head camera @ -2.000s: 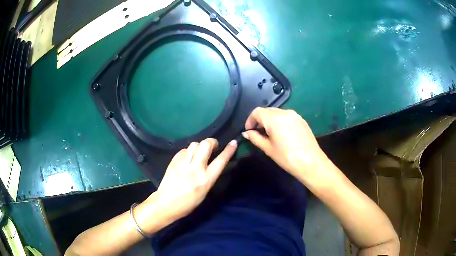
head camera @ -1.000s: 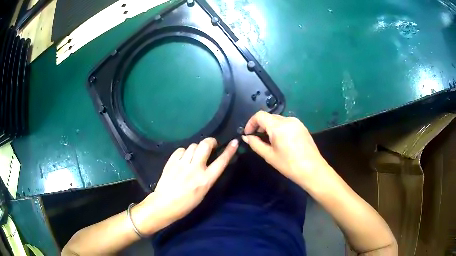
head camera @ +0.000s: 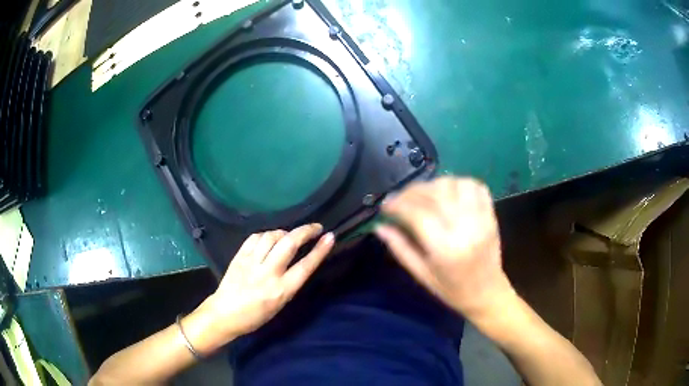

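Observation:
A black plastic frame [head camera: 355, 170] with a large round opening lies turned like a diamond on the green bench, its near corner over the bench edge by my dark blue clothing. My left hand [head camera: 264, 275] grips the frame's lower right side near the near corner. My right hand [head camera: 446, 241] is motion-blurred at the same side, closer to the right corner, thumb and fingers slightly apart. A thin dark line, gasket strip or frame rim, runs between the hands; I cannot tell which. Whether the right fingers hold anything is unclear.
Stacked black frames [head camera: 23, 124] stand at the far left. A cream liner sheet [head camera: 151, 41] with a dark gasket strip sheet [head camera: 125, 22] lies upper left. Yellow-green liner waste [head camera: 23, 350] hangs lower left. An open cardboard carton [head camera: 604, 279] is below the bench edge at right.
My left hand has slid down and left along the frame's side. My right hand has moved right and blurred. The frame has shifted slightly and turned a little since the first frame.

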